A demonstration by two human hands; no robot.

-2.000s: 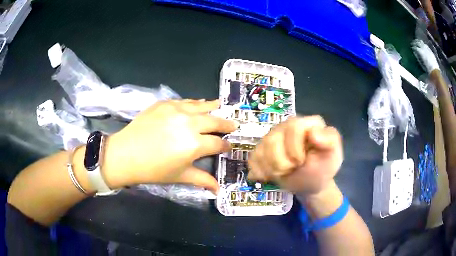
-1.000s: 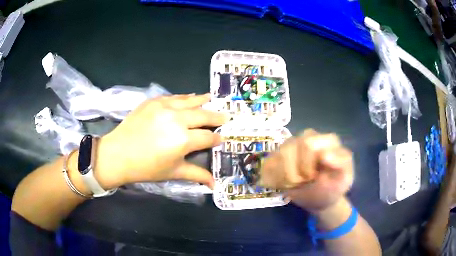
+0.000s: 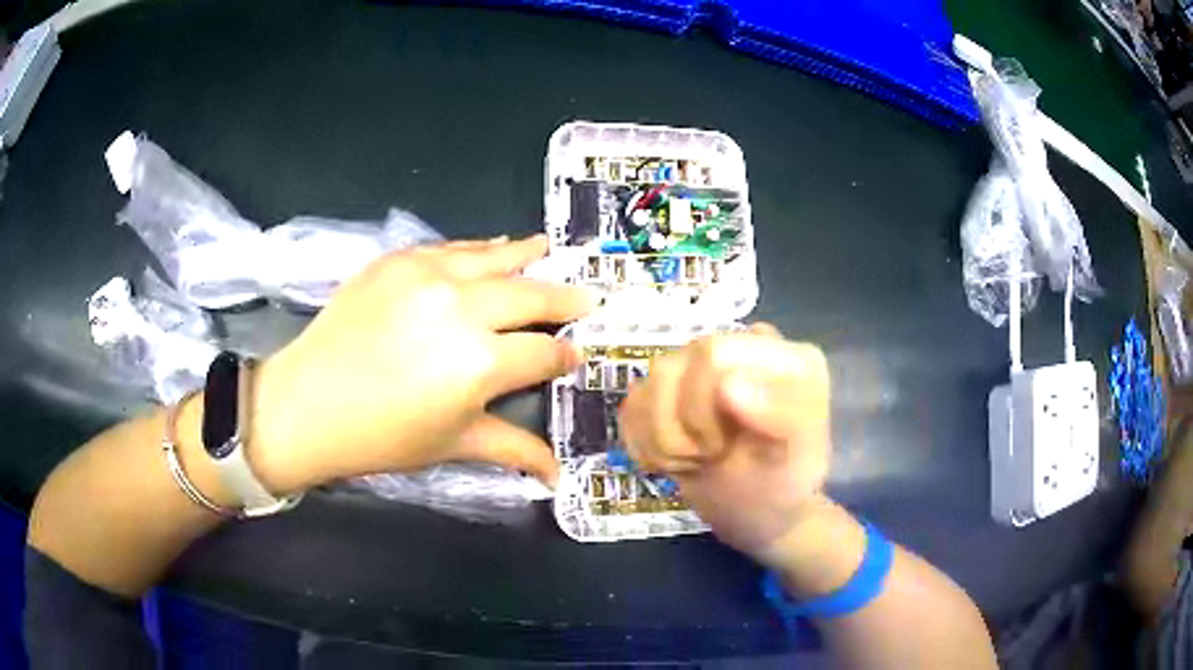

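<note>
Two open white socket housings lie end to end on the dark bench. The upper housing (image 3: 563, 183) shows a green circuit board (image 3: 713, 233), a black block (image 3: 587, 213) and brass contacts. The lower housing (image 3: 568, 513) is partly hidden under my right hand. My left hand (image 3: 419, 353) lies flat with fingers spread, its fingertips on the left edges of both housings where they meet. My right hand (image 3: 733, 425) is curled over the lower housing; its fingertips are hidden, so I cannot tell whether it holds anything.
Bagged white cords (image 3: 314, 262) lie at left. A closed-face power strip (image 3: 1047, 439) with a bagged cord (image 3: 1005, 236) stands at right, beside a blue clump (image 3: 1134, 399). Blue corrugated sheets (image 3: 837, 46) lie at the back. Another person's arm (image 3: 1162, 550) shows at the right edge.
Both housings have shifted slightly up and left in view, with my left hand still on them. My right hand has moved left over the lower housing. The other person's arm has moved down.
</note>
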